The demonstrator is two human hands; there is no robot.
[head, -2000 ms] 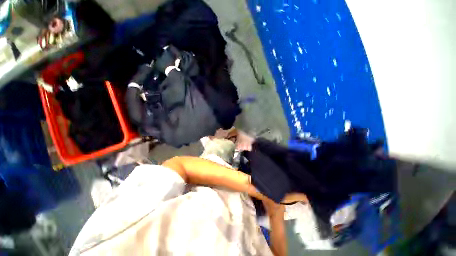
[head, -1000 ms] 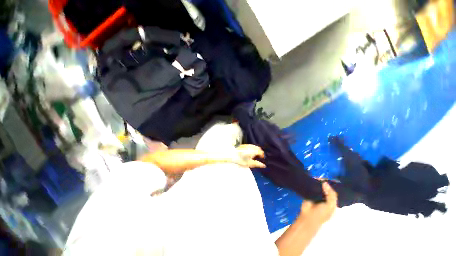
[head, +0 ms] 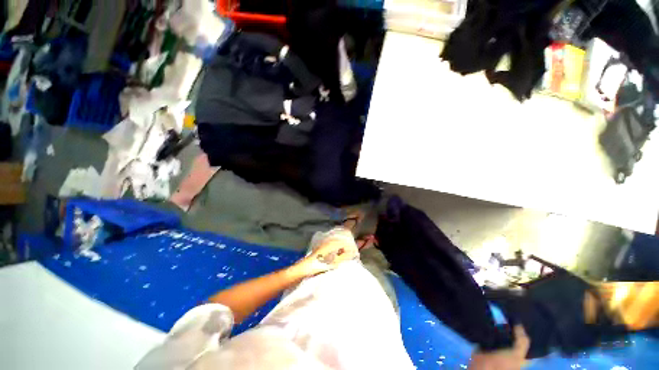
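A long dark navy cloth (head: 433,267) runs from beside my knees toward the lower right, where it bunches up. My right hand (head: 506,354) is at the bottom edge, partly cut off, and grips this cloth. My left hand (head: 332,253) rests on the pale clothing over my lap, apart from the cloth. It is blurred, no cloth shows in it, and I cannot make out how its fingers stand.
A dark cloth bundle with pale ties (head: 246,90) lies ahead, by a red crate (head: 253,14). A white table (head: 433,123) at right bears dark pieces (head: 506,43). Blue crates (head: 119,217) stand left. A blue speckled surface (head: 217,267) spans below. Pale scraps (head: 144,144) lie left.
The view has swung, bringing the white table in at the right. My left hand has drawn back from the navy cloth to my lap. My right hand still holds the cloth, now lower right.
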